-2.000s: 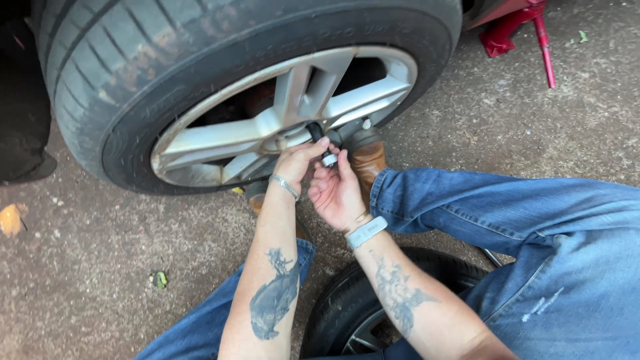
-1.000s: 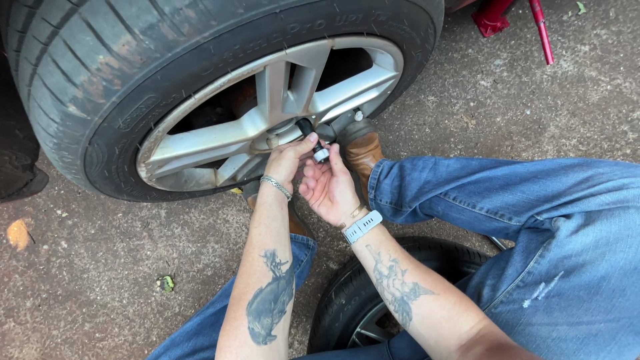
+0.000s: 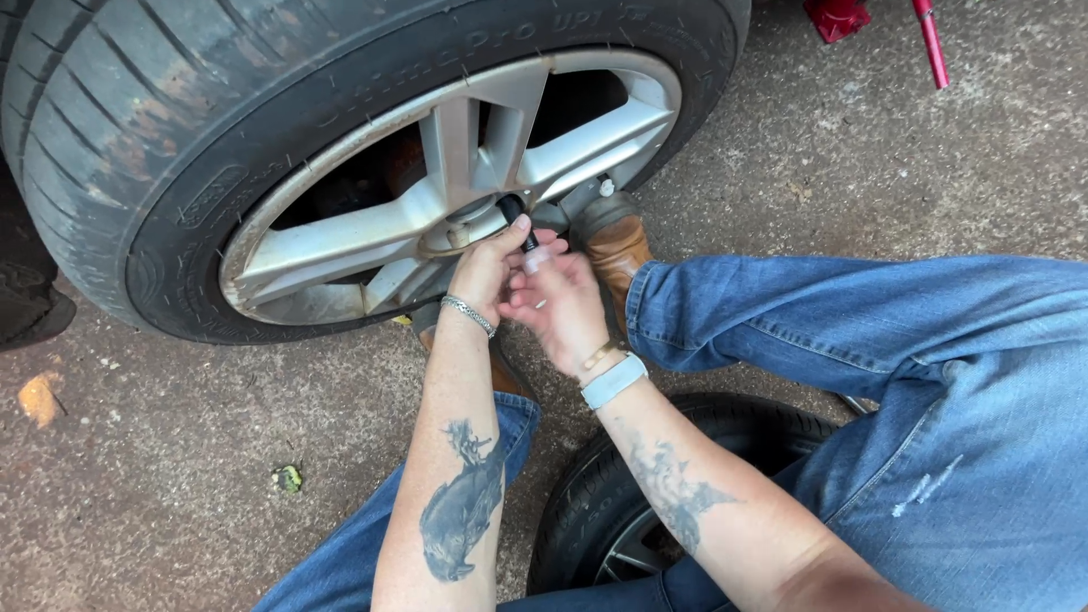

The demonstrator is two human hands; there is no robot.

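Note:
A car wheel with a silver alloy rim (image 3: 365, 229) and a black tire (image 3: 187, 127) fills the upper left. A black cylindrical tool (image 3: 512, 206), probably a socket, reaches into the rim near its hub. My left hand (image 3: 486, 270) holds this tool, its thumb lying along the side. Close against it, my right hand (image 3: 561, 297) has its fingers around the tool's pale outer end (image 3: 535, 257), which is blurred. Whether the right fingers grip that end or only touch it is unclear.
Below my right forearm a second tire (image 3: 578, 510) lies on the rough pavement (image 3: 195, 425). My boots (image 3: 616, 242) stand close to the rim. Red metal parts (image 3: 837, 17), perhaps of a jack, and a red bar (image 3: 932, 47) are at the upper right.
My right hand's fingers have shifted over the pale end of the tool, which showed more plainly before. My left hand stays at the tool near the hub.

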